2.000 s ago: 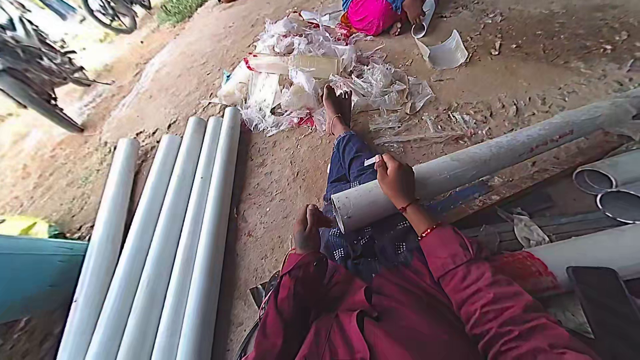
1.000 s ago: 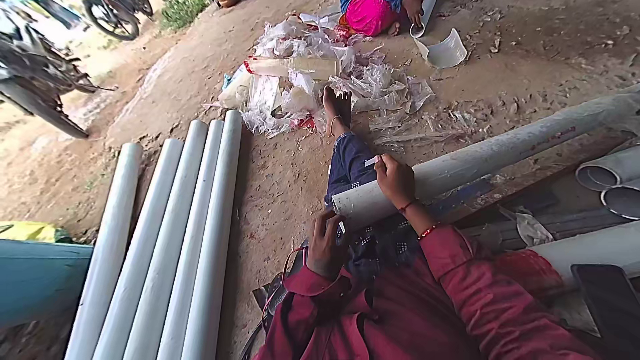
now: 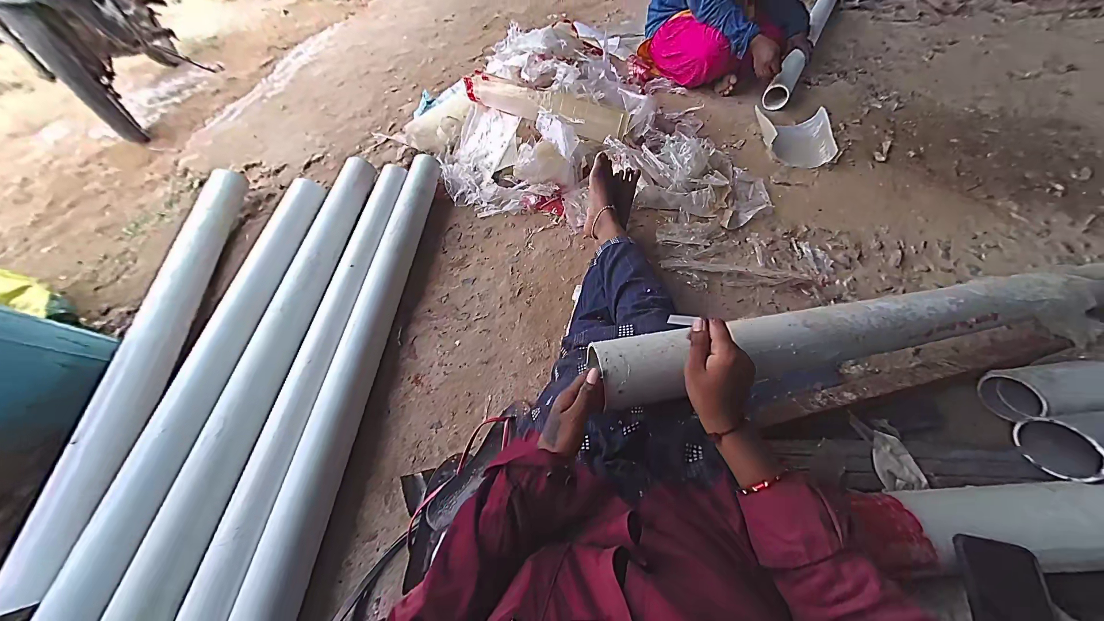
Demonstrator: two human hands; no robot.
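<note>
A long, dirty grey plastic pipe (image 3: 802, 332) lies across my lap, its near end open toward the left. My left hand (image 3: 573, 412) is at that end, with the thumb at the rim. Between the fingers and thumb of my right hand (image 3: 718, 366) is a small flat white strip (image 3: 684, 320), held just above the pipe, and this hand rests against the pipe's side. The fingers of my left hand are partly hidden.
Several pale pipes (image 3: 285, 371) lie side by side on the left. Plastic wrapping (image 3: 552, 121) is heaped beyond my foot. Another person (image 3: 690, 43) holds a pipe near a curved white piece (image 3: 802, 141). More pipes (image 3: 1000, 517) and a dark phone (image 3: 1003, 578) are at right.
My left hand, away from the pipe's end two seconds ago, moved up beside it and is now at its rim. My right hand keeps the white strip at the pipe.
</note>
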